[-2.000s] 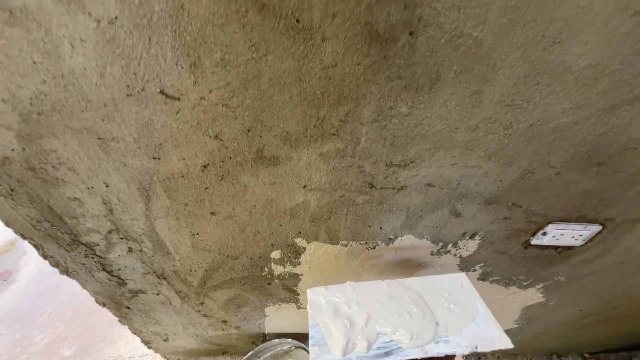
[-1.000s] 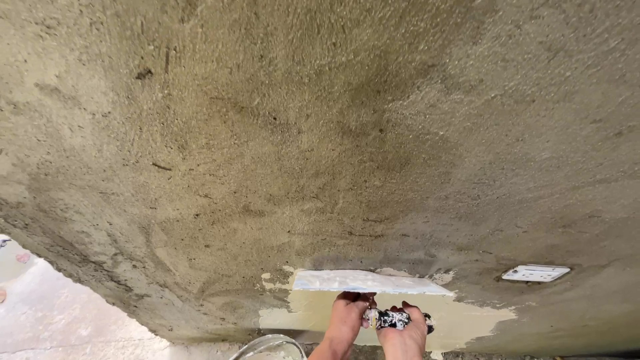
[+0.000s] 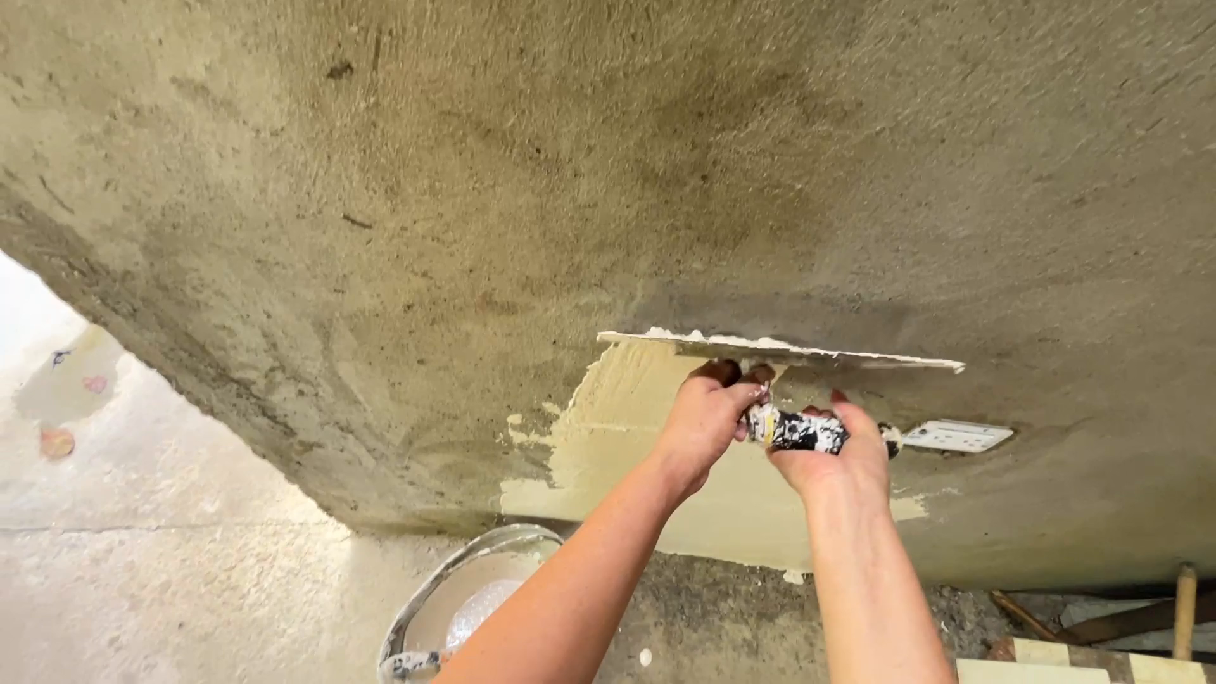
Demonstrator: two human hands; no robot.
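Observation:
Both my hands hold a wide plastering trowel (image 3: 807, 354) against a rough grey wall (image 3: 475, 218). My right hand (image 3: 841, 442) is closed round its black handle (image 3: 806, 430), which is splattered with white. My left hand (image 3: 712, 408) grips the neck end of that handle, its fingers just under the blade. White plaster lines the blade's upper edge. Below the blade a patch of smooth cream plaster (image 3: 617, 465) covers the wall, ragged at its left border. The blade's face toward the wall is hidden.
A white socket plate (image 3: 959, 436) is set in the wall right of my right hand. On the floor stands a round bucket (image 3: 399, 608), partly behind my left forearm. Wooden sticks (image 3: 1185, 608) and pale blocks (image 3: 1031, 670) lie at the lower right.
My hands, out of view two seconds ago, have come into view on the handle. The trowel has moved up the wall, and the plaster patch reaches higher beneath it.

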